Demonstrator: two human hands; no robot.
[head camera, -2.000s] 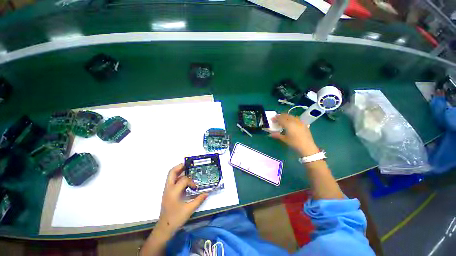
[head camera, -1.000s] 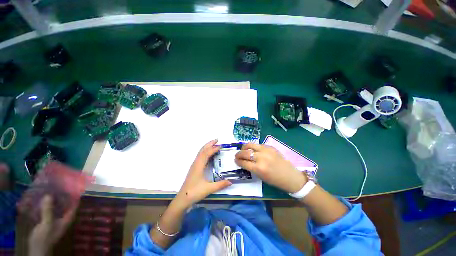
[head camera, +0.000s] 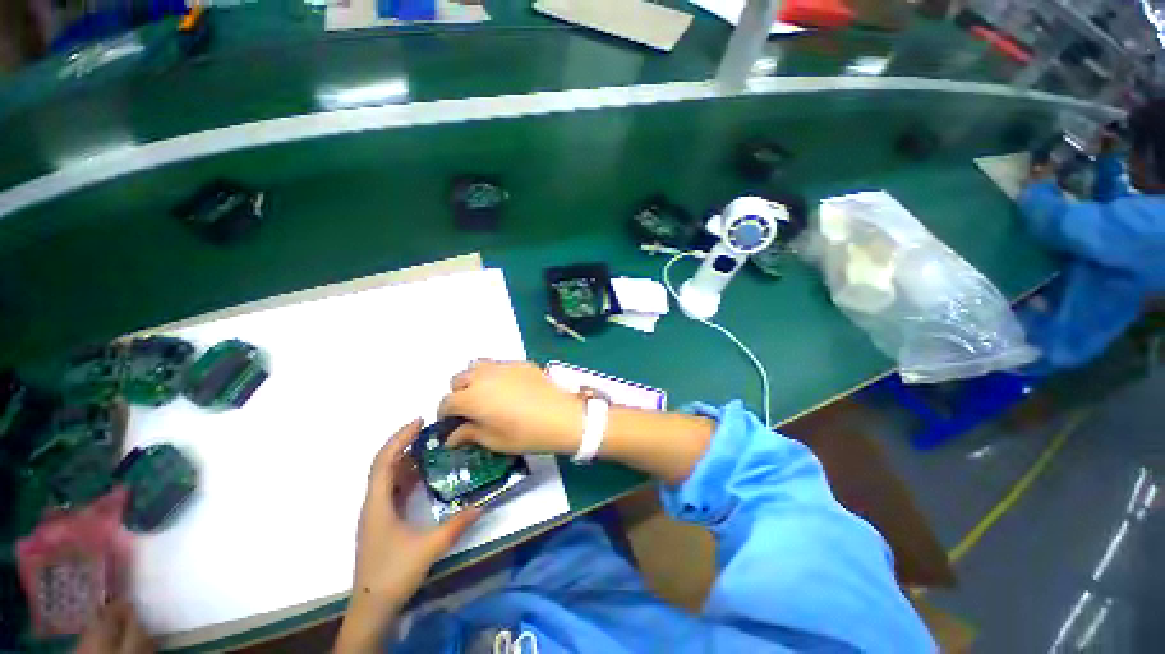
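My left hand (head camera: 399, 530) holds a square black housing (head camera: 470, 468) with a green board inside, over the right part of the white sheet (head camera: 319, 422). The board side faces up. My right hand (head camera: 505, 406) is at the housing's upper edge, its fingertips on it and partly hiding it. What the fingertips hold, if anything, is hidden. A smartphone (head camera: 626, 388) lies right of the sheet, partly covered by my right hand and wrist.
An open housing (head camera: 579, 298) lies beside white slips (head camera: 639, 302). A white fan (head camera: 728, 256) and a clear bag (head camera: 913, 288) are further right. Loose boards (head camera: 159, 487) lie left, where another person's hand holds a pink bag (head camera: 74, 569). Another worker (head camera: 1105, 243) is at far right.
The view has swung right. The housing now shows its board side instead of the white surface seen a second ago. The pink bag has moved beside the loose boards.
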